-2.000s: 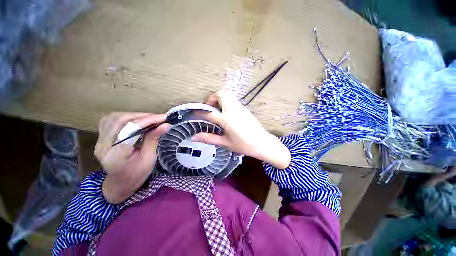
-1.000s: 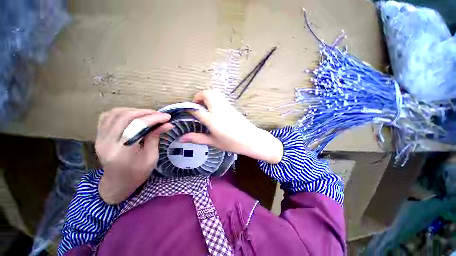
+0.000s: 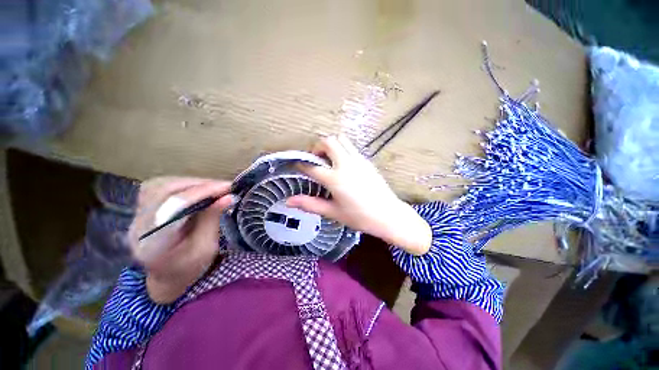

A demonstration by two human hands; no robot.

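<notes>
A grey round finned housing (image 3: 293,227) with a pale centre disc and dark rectangular openings rests at the bench edge against the checked apron. My right hand (image 3: 361,191) holds its upper right side, fingers over the rim and thumb across the fins. My left hand (image 3: 181,227), with a white band on a finger, grips thin black tweezers (image 3: 177,218) like a pen. The tweezers' tip end is at the housing's upper left rim; the exact tip is hidden by the fingers. No lead wire can be made out in the fingers.
Second black tweezers (image 3: 401,124) lie as a V on the cardboard-covered bench (image 3: 260,65). A large tied blue-and-white wire bundle (image 3: 535,173) lies at right, with a whitish full bag (image 3: 627,119) beyond it. Crumpled clear plastic (image 3: 50,65) is at upper left. Dark specks dot the cardboard.
The view has shifted, so the bench items sit further right and lower. My left hand has drawn slightly left from the rim and the tweezers are tilted differently. My right hand keeps its hold on the housing.
</notes>
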